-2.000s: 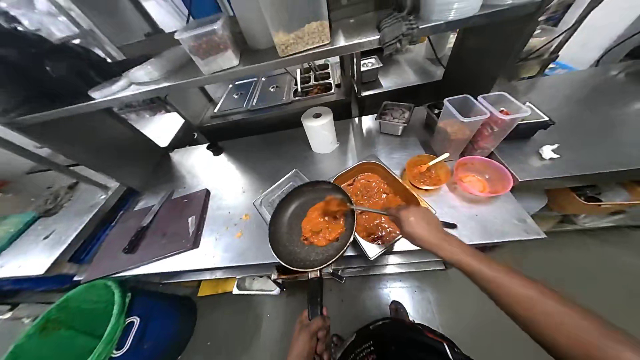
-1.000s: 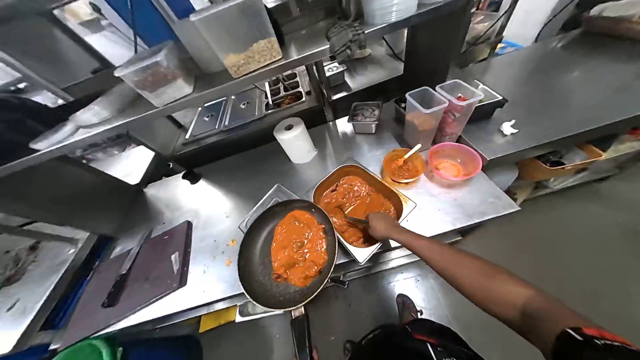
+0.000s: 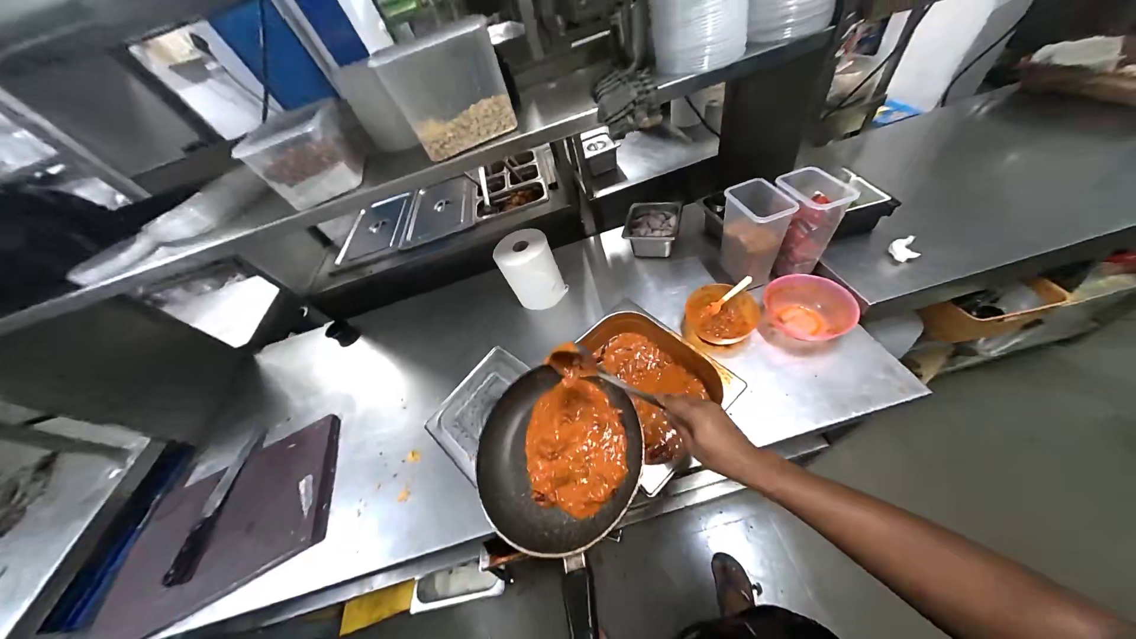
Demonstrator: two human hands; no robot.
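Note:
My right hand [image 3: 710, 430] grips the handle of a metal ladle [image 3: 572, 359], its bowl tilted over the far edge of a black frying pan [image 3: 506, 453]. Orange-red sauce [image 3: 577, 448] runs from the ladle onto the sauce in the pan. The pan's black handle [image 3: 579, 599] points down toward me; my left hand is almost wholly below the frame, so its grip is hidden. Just right of the pan, partly behind it, a rectangular steel pan [image 3: 714, 377] holds more of the chunky red sauce.
An orange bowl with a spoon [image 3: 723, 324] and a pink bowl [image 3: 812, 308] stand to the right, near plastic containers [image 3: 754, 231]. A paper towel roll [image 3: 531, 271] is behind. At left, a knife [image 3: 209, 515] lies on a dark cutting board [image 3: 275, 497].
The ladle, in the steel pan one second ago, has moved left over the frying pan. More sauce lies in the frying pan than two seconds ago. The view has shifted.

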